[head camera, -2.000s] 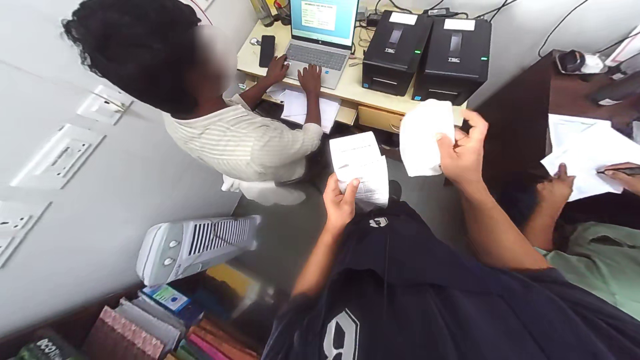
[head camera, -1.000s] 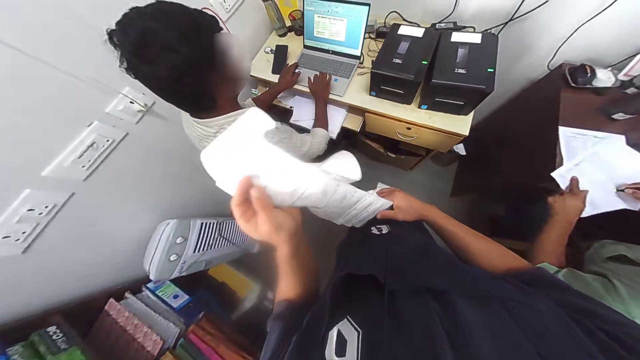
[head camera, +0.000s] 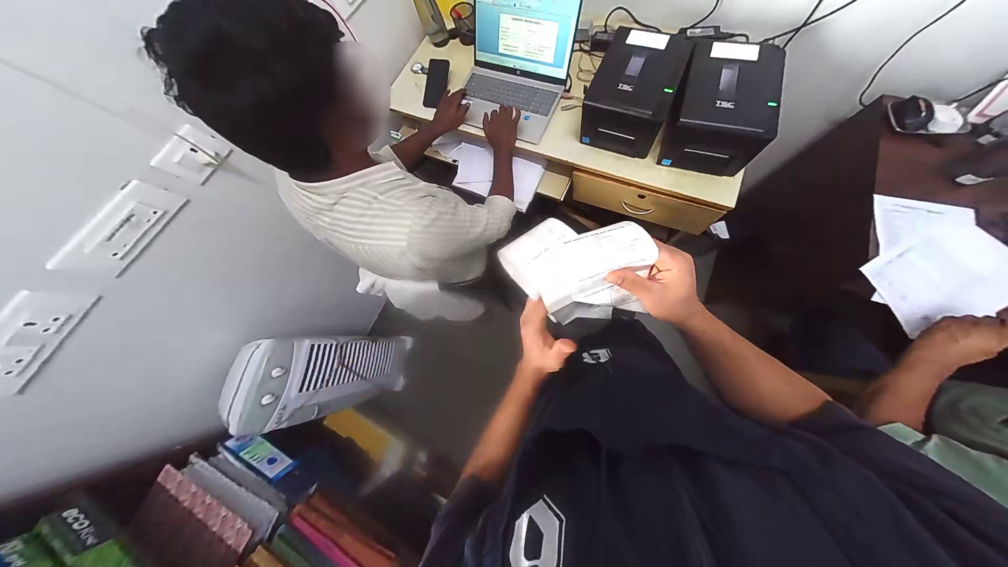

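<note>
Several white paper sheets (head camera: pixel 587 264) with print on them, curled and overlapping, are held in front of my dark shirt. My right hand (head camera: pixel 665 285) grips them at their right side, thumb on top. My left hand (head camera: pixel 543 342) is at their lower left edge, with a fingertip against the paper and its thumb apart; whether it pinches a sheet is unclear. The lower ends of the sheets hang just above the shirt.
A seated person (head camera: pixel 394 213) types on a laptop (head camera: pixel 512 87) beside two black label printers (head camera: pixel 724 106) on a desk (head camera: pixel 685 185). At right, another person's hand (head camera: pixel 965 339) rests by papers (head camera: pixel 945 268). An air cooler (head camera: pixel 315 382) and files (head camera: pixel 197 512) are at lower left.
The papers, held apart in both hands two seconds ago, now overlap in my right hand. Since one second ago my left hand has moved from the raised sheets' left side to their lower edge.
</note>
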